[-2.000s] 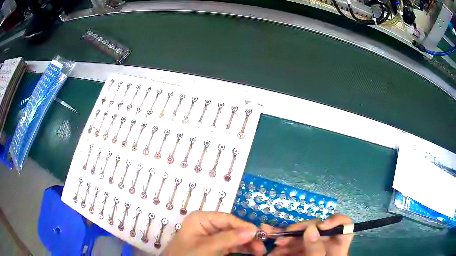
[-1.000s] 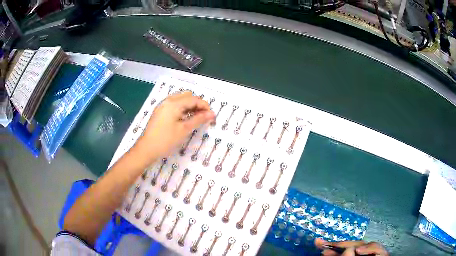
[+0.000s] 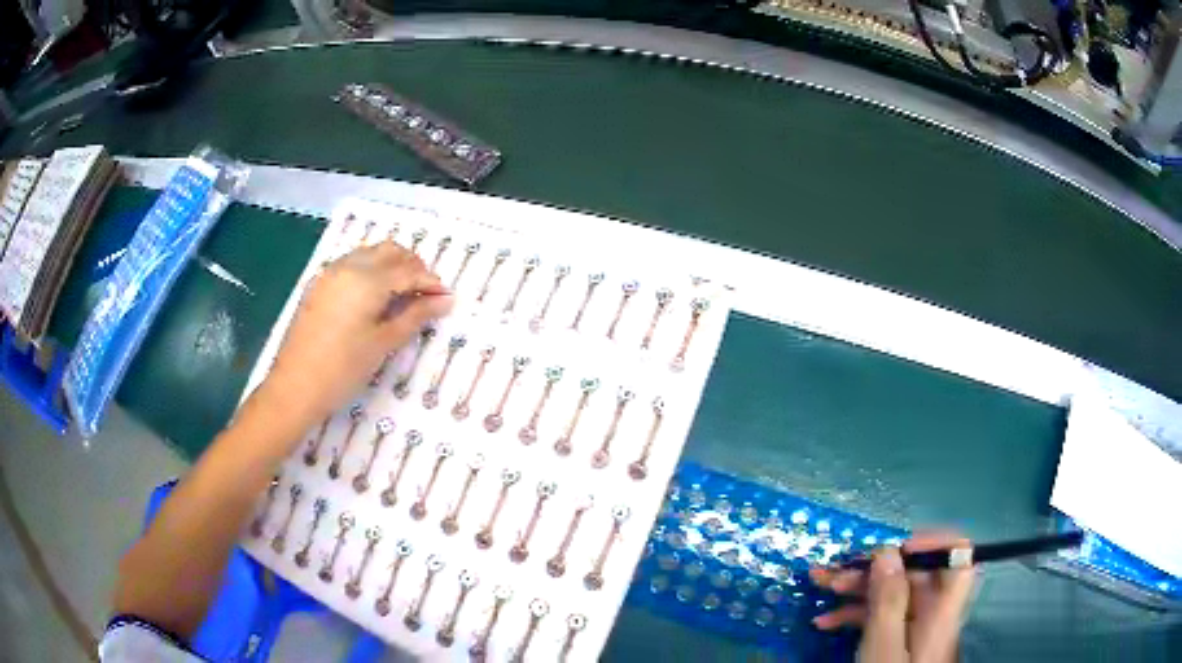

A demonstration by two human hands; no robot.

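Observation:
The white holding board [image 3: 622,486] carries four rows of small reddish-brown strip parts. My left hand [image 3: 370,304] is over the upper left of the board, fingertips together at the top row; whether a strip part is between them cannot be told. My right hand [image 3: 907,596] holds the black tweezers [image 3: 1011,549] like a pen, tips over the blue carrier sheet [image 3: 726,544], which is dotted with shiny discs and lies right of the board.
A grey parts tray [image 3: 421,134] lies on the green conveyor belt [image 3: 622,143]. Left of the board are a bagged blue pack [image 3: 149,292], a thin pale pointed tool [image 3: 223,273] and stacked boards [image 3: 55,240]. White paper [image 3: 1121,486] covers another blue pack at right. A blue stool [image 3: 259,609] stands below.
From both hands together at the front, my left hand has moved away to the board's upper left. My right hand is back over the blue sheet with the tweezers. The belt tray sits further right in view.

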